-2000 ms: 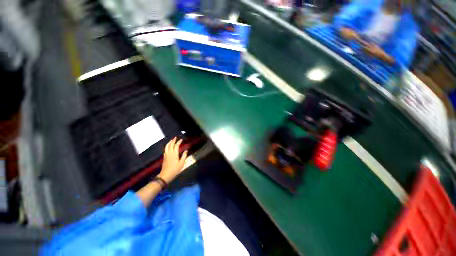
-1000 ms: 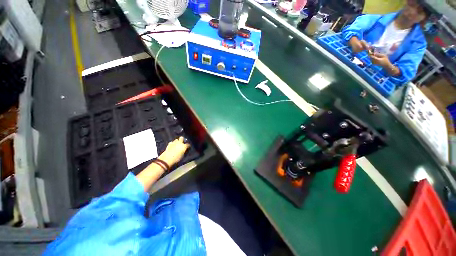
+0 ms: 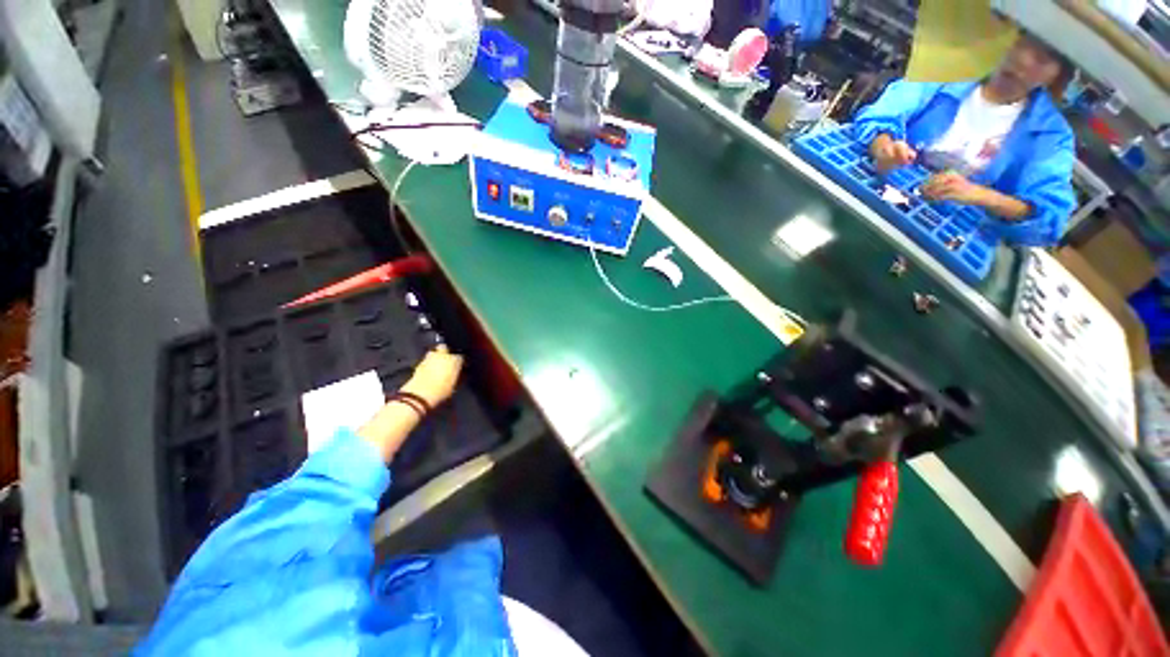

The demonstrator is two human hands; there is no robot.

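Observation:
My left hand [image 3: 434, 375] reaches down over the right edge of the black compartment tray [image 3: 276, 344], below the bench edge. Its fingertips are beside small shiny parts at the tray's edge; whether they hold one cannot be told. A white paper slip [image 3: 338, 408] lies on the tray, next to my wrist. The black toggle press [image 3: 821, 404] stands on the green bench, its red handle [image 3: 873, 513] pointing down to the right. The orange nest [image 3: 716, 472] sits low in the press; dark press parts partly hide it. My right hand is not in view.
A blue control box [image 3: 554, 193] with a thin white cable [image 3: 642, 306] and a white fan [image 3: 417, 49] stand on the bench's far part. A red tray [image 3: 1091, 597] is at lower right. A person in blue [image 3: 982, 141] works opposite at a blue tray [image 3: 898, 203].
The camera view has shifted and sharpened. My left hand has moved from the tray's near right corner up along its right edge, and its fingers are now more bent. The press handle looks lower in view.

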